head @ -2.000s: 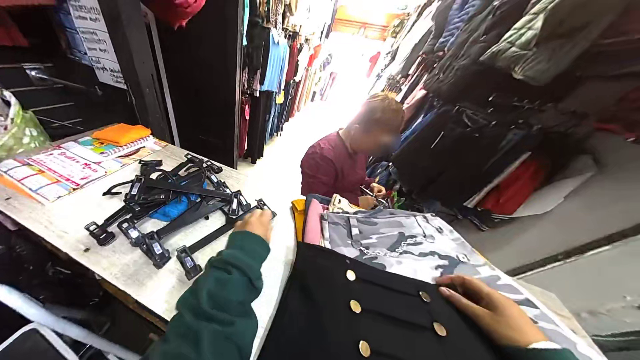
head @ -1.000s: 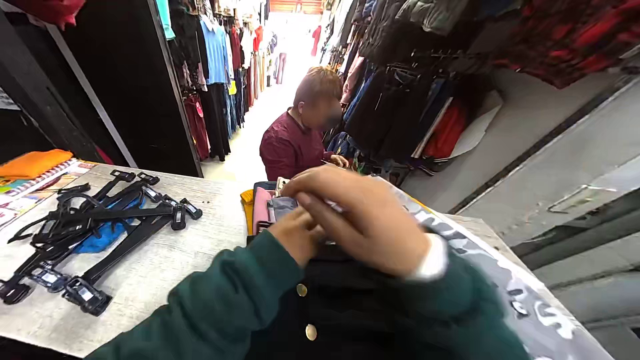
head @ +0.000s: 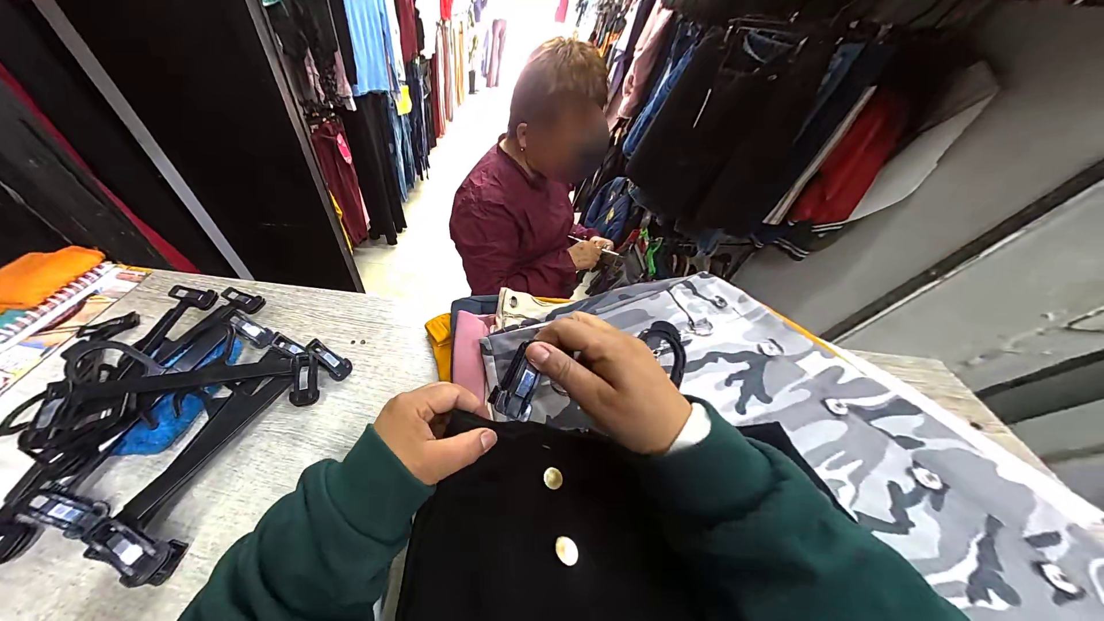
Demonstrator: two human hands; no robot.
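Note:
A black garment with gold-coloured buttons (head: 517,526) lies in front of me. My left hand (head: 435,431) pinches the corner of its top edge between thumb and fingers. Just above that edge, my right hand (head: 608,379) grips a black clip hanger (head: 517,384) by one clip; the hanger's hook shows beyond my fingers, and its bar is mostly hidden by my hand. Whether the clip is on the fabric I cannot tell. Grey camouflage trousers (head: 742,371) lie underneath, on top of folded pink (head: 470,349), yellow and blue garments.
Several black clip hangers (head: 216,371) lie heaped on the left of the table (head: 379,332), over a blue item (head: 164,427). An orange cloth (head: 47,274) rests on a spiral notebook at the far left. Beyond the table a person in maroon (head: 517,216) stands between clothes racks.
Two seconds ago my left hand was at the hanger heap and my right lay on the black garment. Now both are together at its top edge, with a hanger in my right hand.

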